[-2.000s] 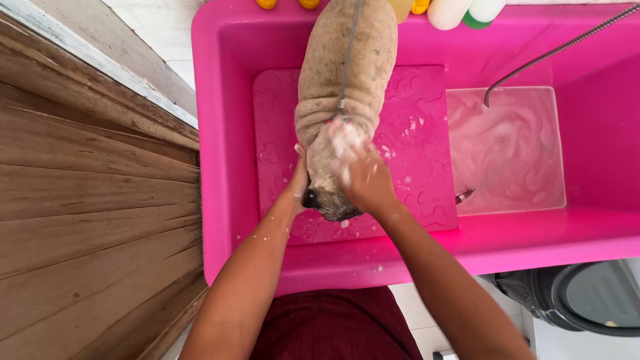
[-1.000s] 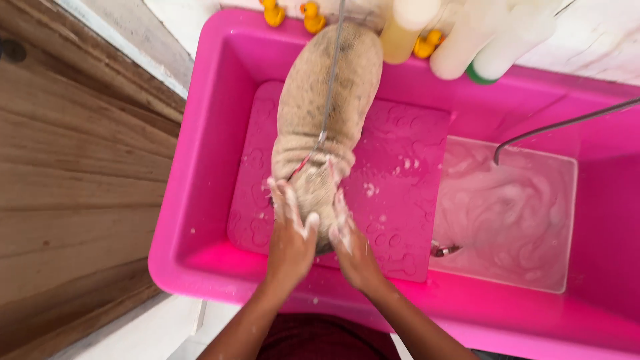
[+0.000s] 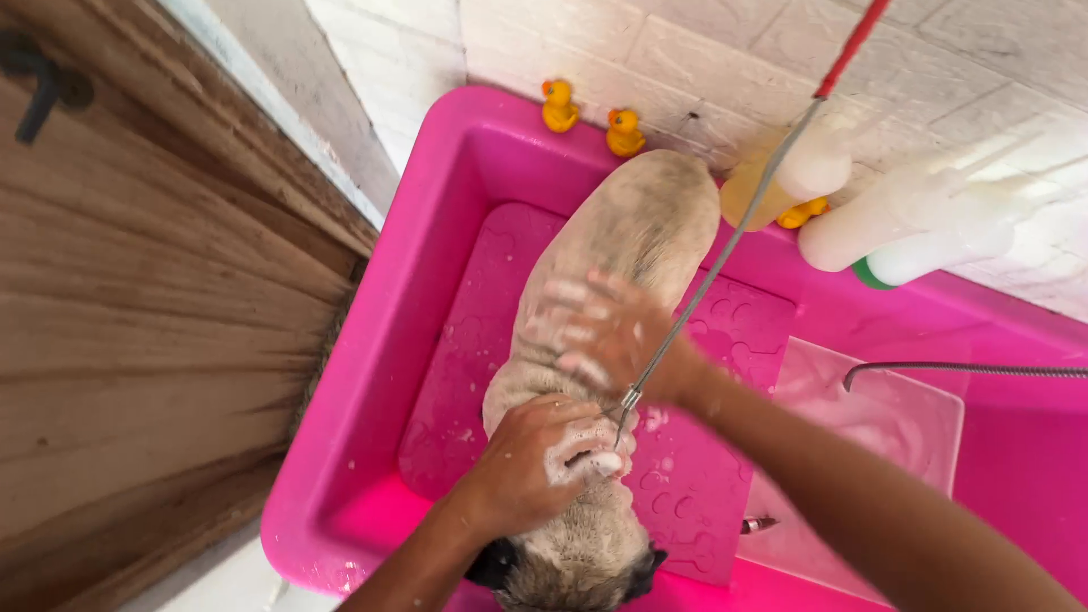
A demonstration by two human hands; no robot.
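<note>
A wet, fawn dog with black ears (image 3: 629,225) stands in a pink plastic tub (image 3: 365,357), its head toward me. Lather-covered, my left hand (image 3: 544,455) rests on the dog's neck, its fingers bent near the metal ferrule of a grey coated cable (image 3: 722,255). Whether those fingers grip the skin or the cable is hard to tell. My right hand (image 3: 599,331) lies spread over the dog's shoulders and back, blurred, with foam on its fingers. The cable passes over my right hand and rises to a red section at the upper right.
Yellow rubber ducks (image 3: 558,106) and several bottles (image 3: 892,212) line the back rim. A metal hose (image 3: 969,367) reaches into a basin of soapy water (image 3: 875,416) on the right. Under the dog lies a pink raised-pattern mat (image 3: 476,314). A wooden door (image 3: 153,340) stands at the left.
My right hand has moved from beside the dog's head and neck up onto its back. My left hand now lies across the neck. The view has shifted closer and turned.
</note>
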